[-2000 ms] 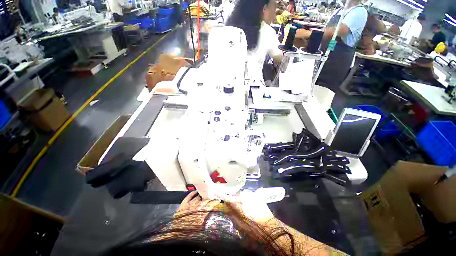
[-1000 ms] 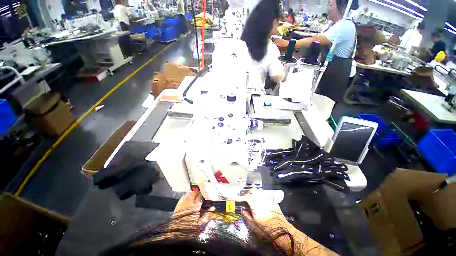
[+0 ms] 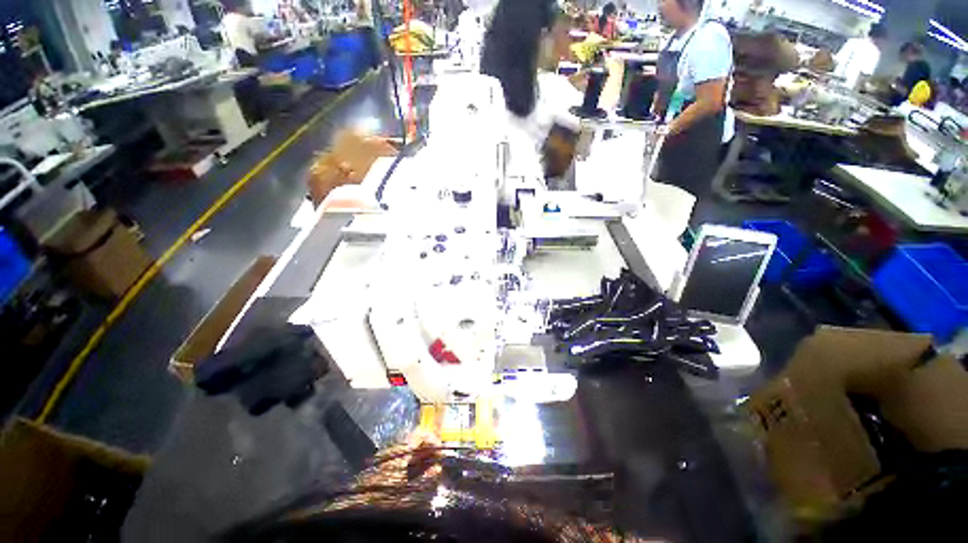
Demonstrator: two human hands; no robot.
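The white sewing machine head [image 3: 451, 308] stands in the centre. A yellow-orange guide [image 3: 459, 422] shows at its needle area. My left hand [image 3: 425, 454] is a blurred patch of skin just in front of the guide, largely hidden by hair; its fingers and any hold cannot be told. My right hand cannot be made out. A short dark strip [image 3: 348, 435] lies slanted on the table left of the needle area. Black fabric panels [image 3: 263, 366] lie left of the machine. Black strips with pale lines [image 3: 635, 327] lie in a tangled pile right of it.
A white bar [image 3: 539, 386] sticks out right of the needle. The control panel [image 3: 725, 278] stands beyond the strips. Open cardboard boxes stand low left [image 3: 80, 454] and low right [image 3: 812, 424]. A narrow carton [image 3: 225, 318] lies along the left side. People are behind the machine.
My hands have left the sides of the needle, where both showed before. The guide is now uncovered. The dark strip at the left has turned from level to slanted. The view has shifted slightly.
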